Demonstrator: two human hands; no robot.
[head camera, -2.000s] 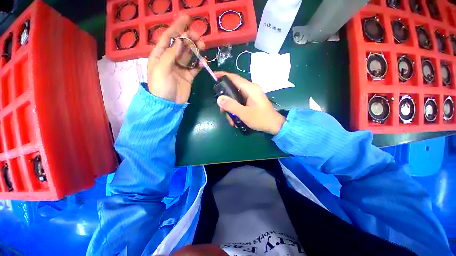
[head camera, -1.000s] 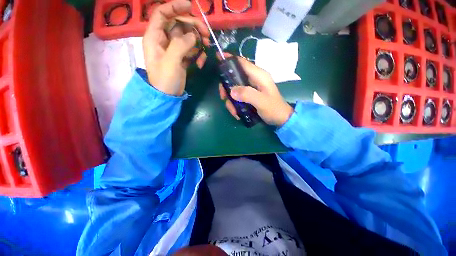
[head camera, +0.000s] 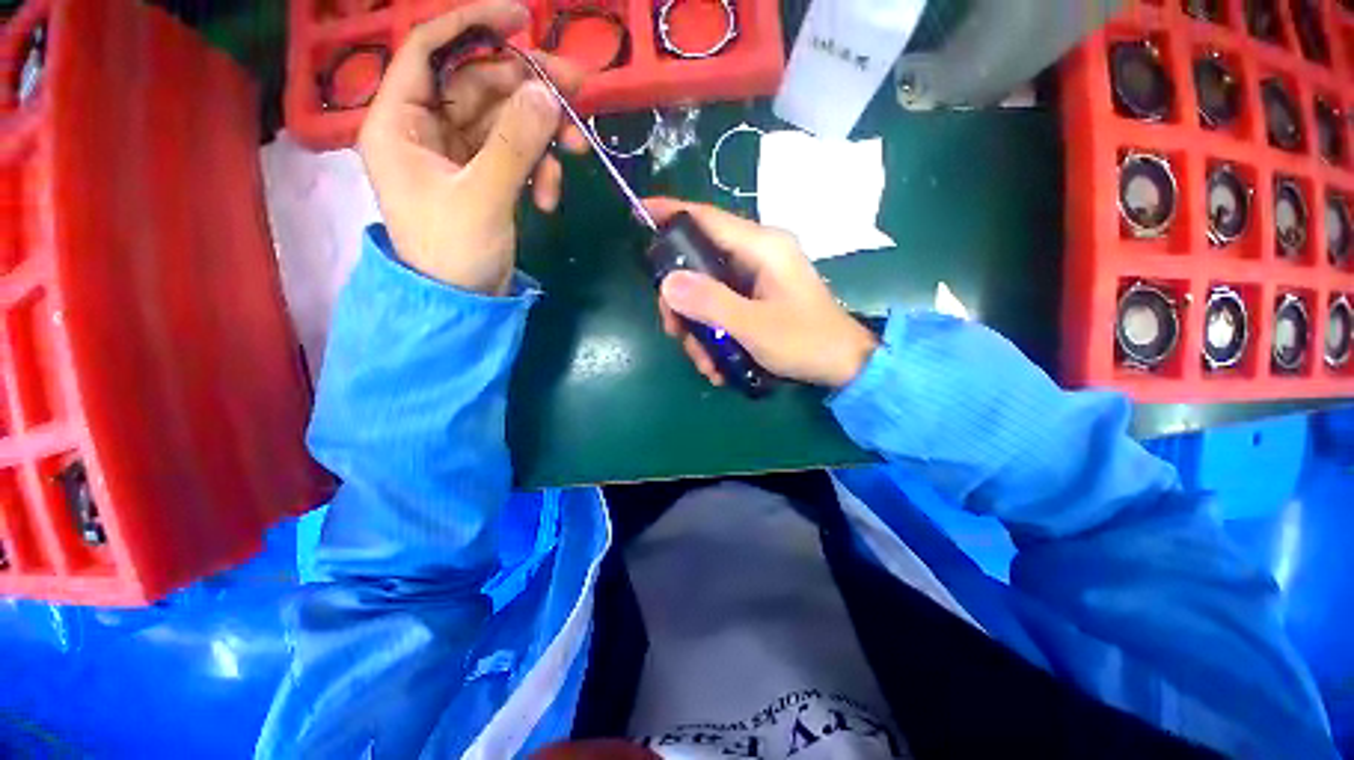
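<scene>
My left hand (head camera: 463, 156), bare, is raised at the front edge of the centre red foam tray (head camera: 750, 60) and holds a dark ring-shaped housing (head camera: 472, 57) between its fingers. The fingers hide part of the ring. My right hand (head camera: 765, 305), bare, is closed around the thick black handle of a screwdriver (head camera: 695, 264). Its long thin shaft points up and left to the ring in my left hand. Whether the tip touches the ring cannot be told. A blue glint shows on the handle.
Stacked red foam trays (head camera: 193, 297) stand at left, beside a white paper sheet (head camera: 319, 223). A tray of filled round units (head camera: 1099, 245) is at right. A white wipe (head camera: 821, 193), a pale loop (head camera: 737, 161), a small shiny cluster (head camera: 676, 137) and a white bottle (head camera: 846, 67) lie between.
My left hand has moved left and up with the ring, its fingers turned. The screwdriver swung up and back down, its shaft again pointing to the ring. The view has shifted slightly.
</scene>
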